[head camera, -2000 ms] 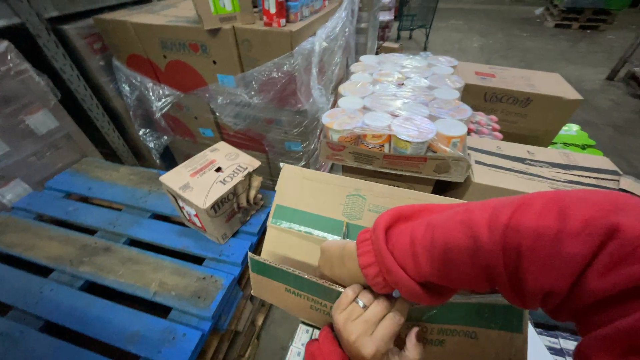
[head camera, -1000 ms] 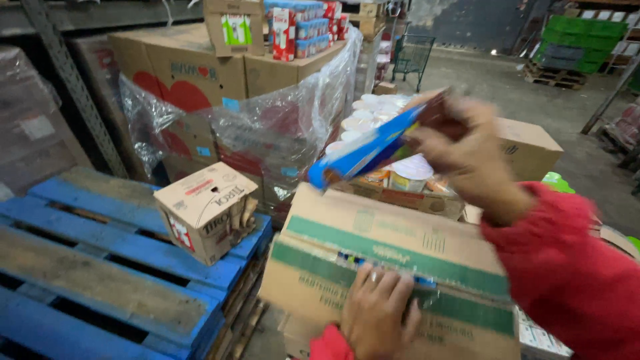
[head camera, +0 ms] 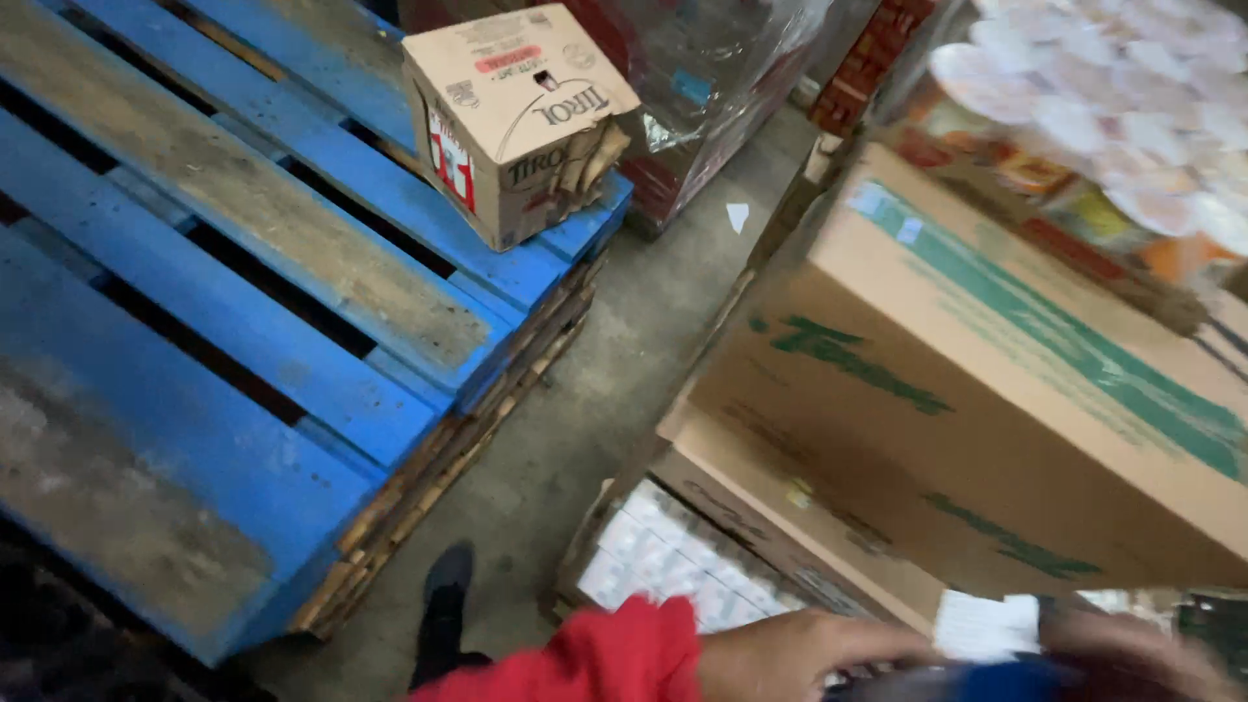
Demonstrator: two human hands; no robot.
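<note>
At the bottom edge, my left hand, in a red sleeve, holds one side of a dark, blue-marked package, mostly cut off and blurred. My right hand is on its other side, too blurred to show the fingers well. Beyond my hands, a large cardboard carton with green tape and print rests on other cartons. Wrapped tubs with pale lids stand behind it. Below the carton, white packs fill a low tray.
A stack of blue wooden pallets stands at the left, with a torn Tirol carton on its corner. A strip of concrete floor runs between pallets and cartons; my dark shoe is on it. Plastic-wrapped goods stand farther back.
The view has swung down and tilted. Both my hands are now off the green-taped carton, low at the bottom edge. A second ago my left hand lay on it and my right hand held a blue package above it.
</note>
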